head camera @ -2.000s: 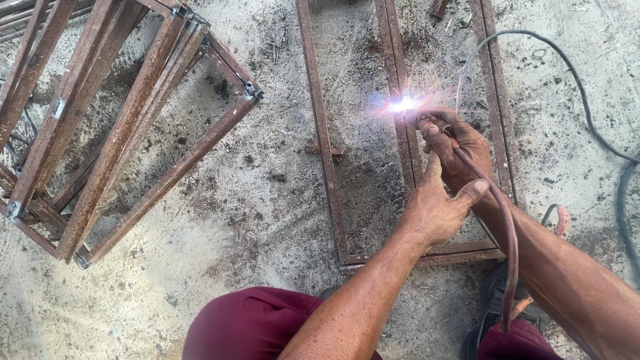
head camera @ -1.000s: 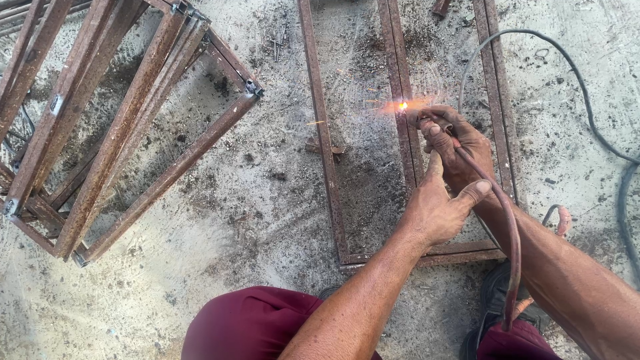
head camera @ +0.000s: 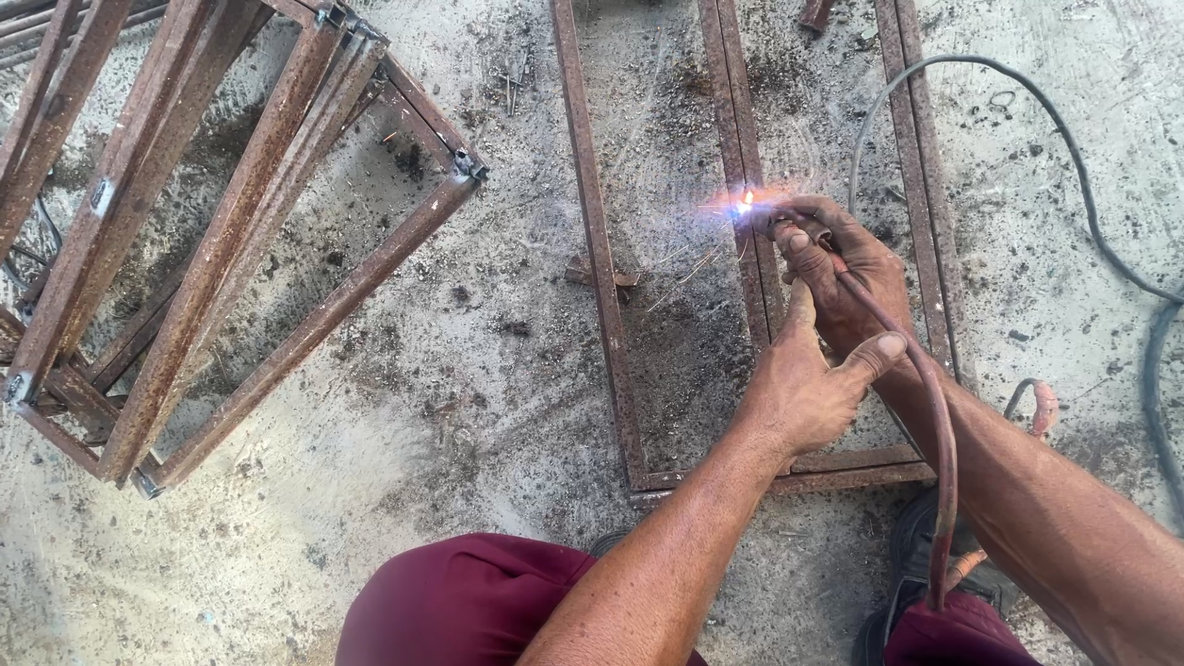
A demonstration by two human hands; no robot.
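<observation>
My right hand (head camera: pixel 856 268) is closed around a welding electrode holder, largely hidden by the fingers, with its reddish cable (head camera: pixel 911 347) running back over the forearm. A bright welding arc (head camera: pixel 745 203) with sparks burns just left of that hand, on the paired middle bars (head camera: pixel 737 139) of a rusty steel tube frame (head camera: pixel 606 296) lying on the ground. My left hand (head camera: pixel 809 388) rests against the right hand and wrist from below, thumb spread and fingers partly hidden; it grips no tool.
Rusty welded steel frames (head camera: pixel 314 328) are stacked at the left on the concrete floor (head camera: pixel 444 555). A grey cable (head camera: pixel 1078 176) loops across the right side. A short metal piece (head camera: pixel 601 275) lies under the frame's left bar. My knee (head camera: pixel 472 601) and shoe (head camera: pixel 911 564) are near the bottom edge.
The arc flared white two seconds ago, was a small orange glow one second ago, and is bright with a bluish edge now. Both hands have stayed almost in place.
</observation>
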